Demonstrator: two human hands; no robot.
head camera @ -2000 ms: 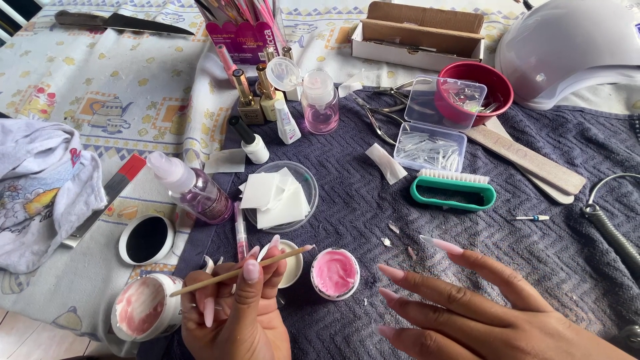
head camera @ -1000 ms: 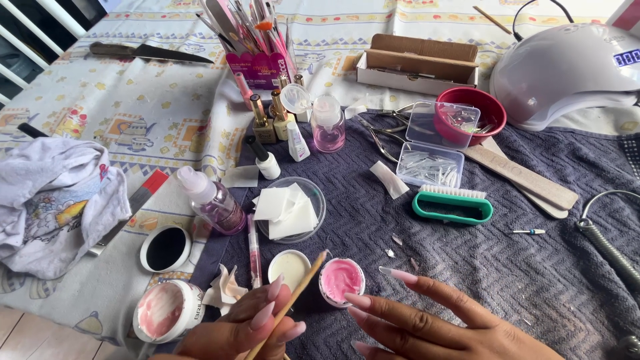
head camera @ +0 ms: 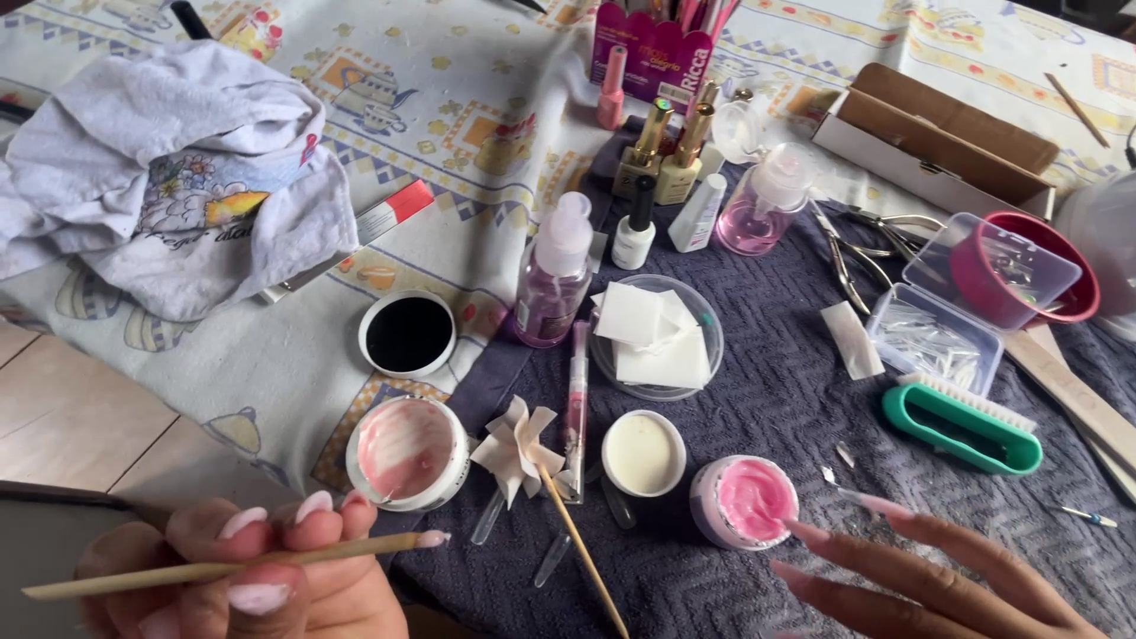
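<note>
My left hand pinches a wooden cuticle stick, whose right tip carries a small pinkish blob. Just behind it stands an open jar with pink residue. My right hand rests on the dark towel at the lower right with fingers spread, holding nothing; its fingertips are beside an open jar of bright pink gel. Left of that jar is a round container of cream-coloured product. A second wooden stick leans near folded beige pieces.
White wipes lie in a clear dish. Pump bottles, nail polish bottles and metal nippers stand or lie behind. A green nail brush, a box of clear nail tips and a pink bowl are right; a cloth is left.
My left hand has moved left with its stick, away from the gel jars. The right hand stays by the pink gel jar. The view has shifted noticeably.
</note>
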